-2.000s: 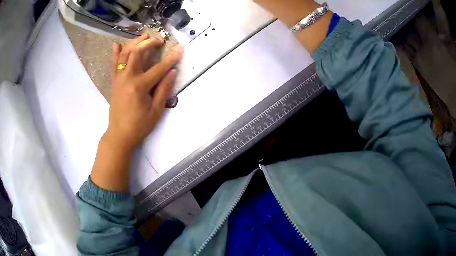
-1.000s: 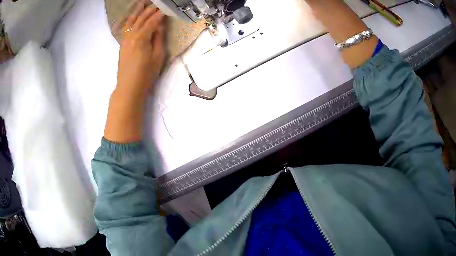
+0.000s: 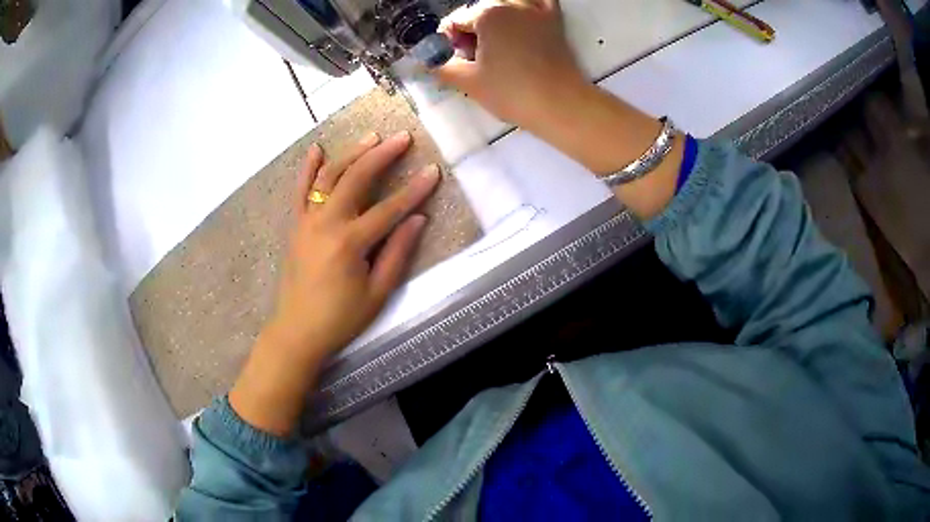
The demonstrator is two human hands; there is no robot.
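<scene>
A brown-beige flecked cloth panel point(image 3: 229, 270) lies on the table with its upper corner at the presser foot and needle point(image 3: 382, 79). A thin white edge shows beyond its right side. My left hand point(image 3: 352, 229) lies flat on the panel, fingers spread, below the needle, gripping nothing. My right hand point(image 3: 515, 61) is beside the machine head, with thumb and fingertips at the dark knob point(image 3: 432, 49). The fingertips partly overlap it, so the exact grip is hard to tell. The sewing machine head point(image 3: 306, 31) is cut off by the top edge.
A thick white wadding pile point(image 3: 76, 336) lies at the left. Yellow-green and red snips point(image 3: 742, 18) lie at the upper right. A grey ruler edge point(image 3: 489, 311) runs along the table front. A loose thread curls near the panel's right corner. Brownish cloth hangs at the far right.
The panel has come down and left, more of it now showing in front of the needle. My left hand lies flat on it, nearer the front edge. My right hand has come to the knob.
</scene>
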